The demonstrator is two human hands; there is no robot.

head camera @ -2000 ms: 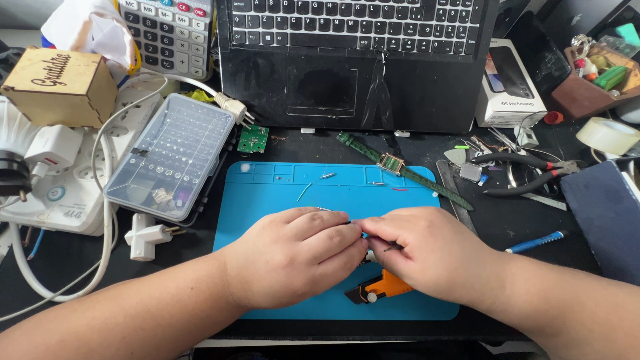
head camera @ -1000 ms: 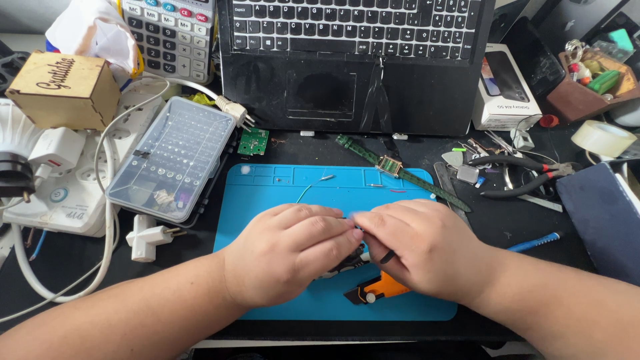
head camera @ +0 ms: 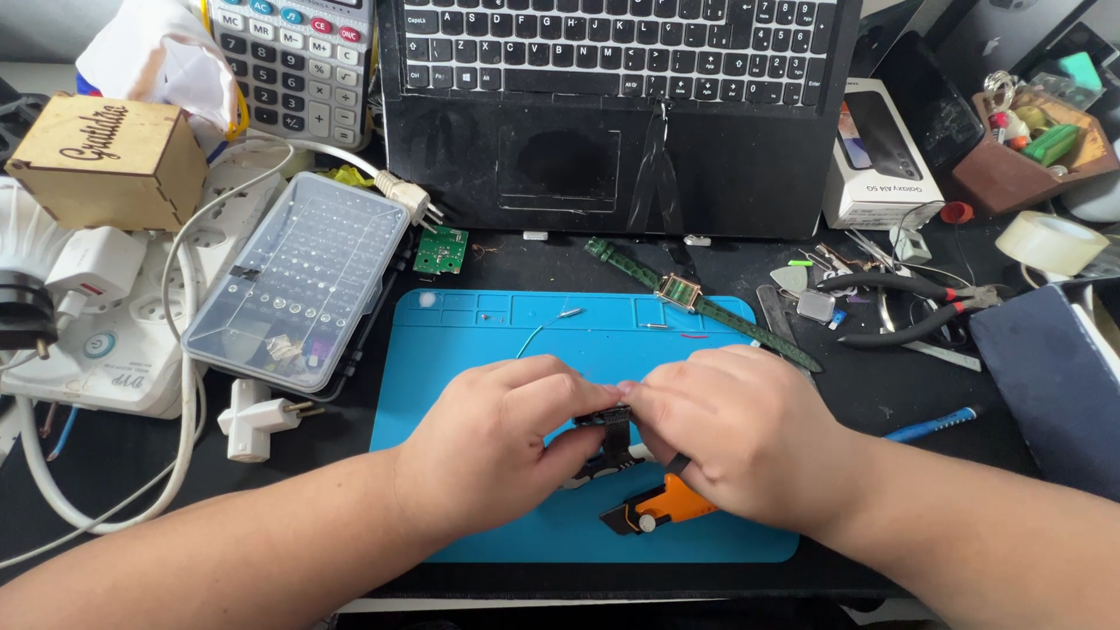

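Note:
Above the blue silicone work mat (head camera: 700, 547), my left hand (head camera: 507, 437) and my right hand (head camera: 735, 429) meet fingertip to fingertip. Both pinch a small dark object with a black strap (head camera: 617, 433); its far part is hidden by the fingers. A thin dark piece shows under my right fingers. Below them an orange utility knife (head camera: 674, 500) lies on the mat, its handle partly under my right hand. A wristwatch with a green strap (head camera: 678, 291) crosses the mat's top right corner. A thin green wire (head camera: 538, 331) and a small metal pin (head camera: 656, 326) lie on the mat.
A laptop (head camera: 560, 166) stands behind the mat. To the left are a clear-lidded parts case (head camera: 302, 280), a green circuit board (head camera: 440, 250), a white plug adapter (head camera: 254, 420) and a power strip (head camera: 140, 350). Black-handled pliers (head camera: 910, 302), clear tape (head camera: 1050, 243) and a blue pen-like tool (head camera: 932, 424) lie right.
The hands stay together over the mat but their fingers have shifted, and the black strap now shows between them. The knife, watch and wire lie where they were.

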